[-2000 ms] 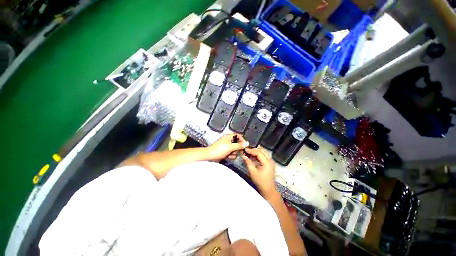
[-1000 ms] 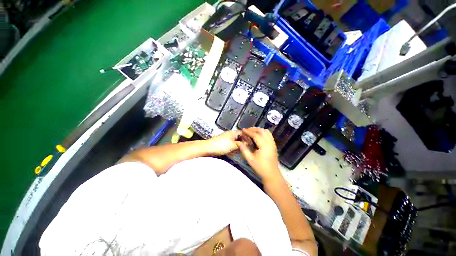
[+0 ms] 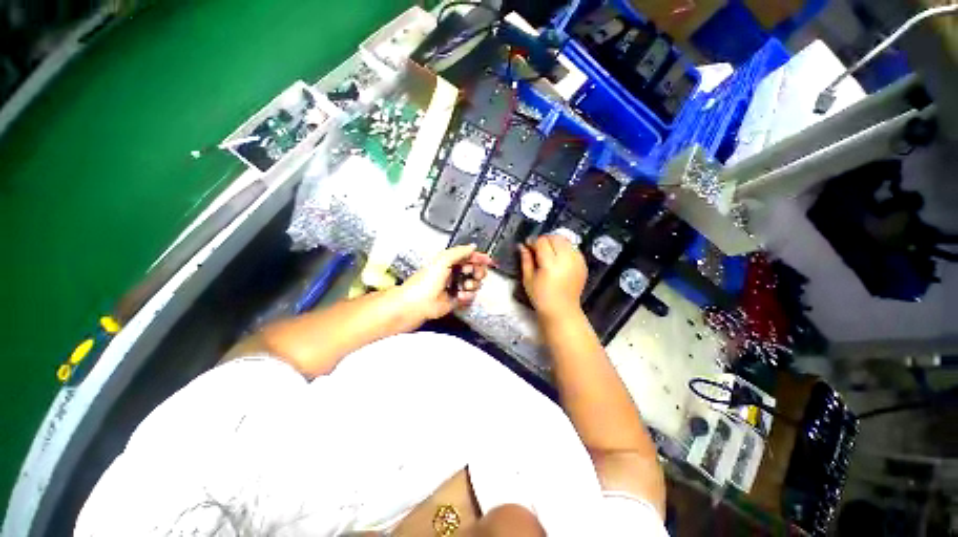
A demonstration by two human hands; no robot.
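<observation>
Several long black housings [image 3: 452, 196] lie side by side on the pale bench, each with a silver-white round component [image 3: 494, 198]. My left hand [image 3: 450, 283] is in front of the housings at the left, its fingers curled around a small black part [image 3: 459, 277]. My right hand [image 3: 554, 275] is over the lower ends of the middle housings, fingertips down on or close to one of them. Whether its fingertips pinch anything is too small to tell.
Blue bins [image 3: 620, 94] stand behind the housings, with a pale screw tray [image 3: 706, 199] at their right. A plastic bag [image 3: 338, 205] and green circuit boards [image 3: 380, 136] lie left. A small white tray [image 3: 725, 451] and a carton of black parts [image 3: 823, 451] are at the right.
My hands were together in front of the housings and have moved apart. My left hand shifted left with the small black part; my right hand moved up over the housings.
</observation>
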